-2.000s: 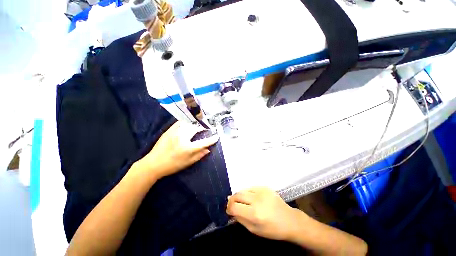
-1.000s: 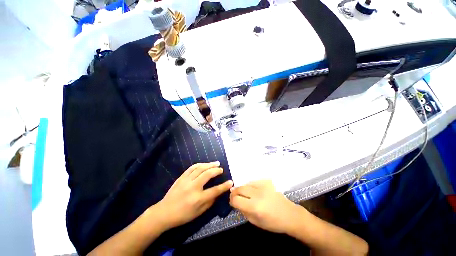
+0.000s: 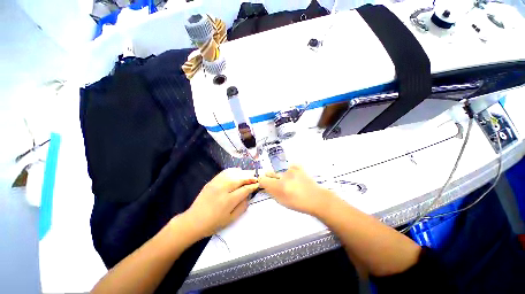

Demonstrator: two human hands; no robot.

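Observation:
The dark pinstripe garment piece (image 3: 138,132) lies on the machine table left of and under the needle end of the white sewing machine (image 3: 299,69). My left hand (image 3: 221,201) and my right hand (image 3: 293,188) meet just in front of the presser foot (image 3: 257,162). Their fingertips pinch the edge of the cloth between them; the exact fold is hidden by the fingers. A slim silver tool, likely thread snips (image 3: 348,185), lies on the table right of my right hand.
A tablet-like device (image 3: 380,112) is strapped to the machine by a black band (image 3: 403,51). A loose cable (image 3: 460,155) hangs over the table's front edge (image 3: 270,258). A blue crate (image 3: 440,227) is below right. Dark cloth (image 3: 276,22) lies behind the machine.
Both hands have moved up from the table's front edge to near the presser foot. The cloth's front part has been drawn up and left, baring white table in front.

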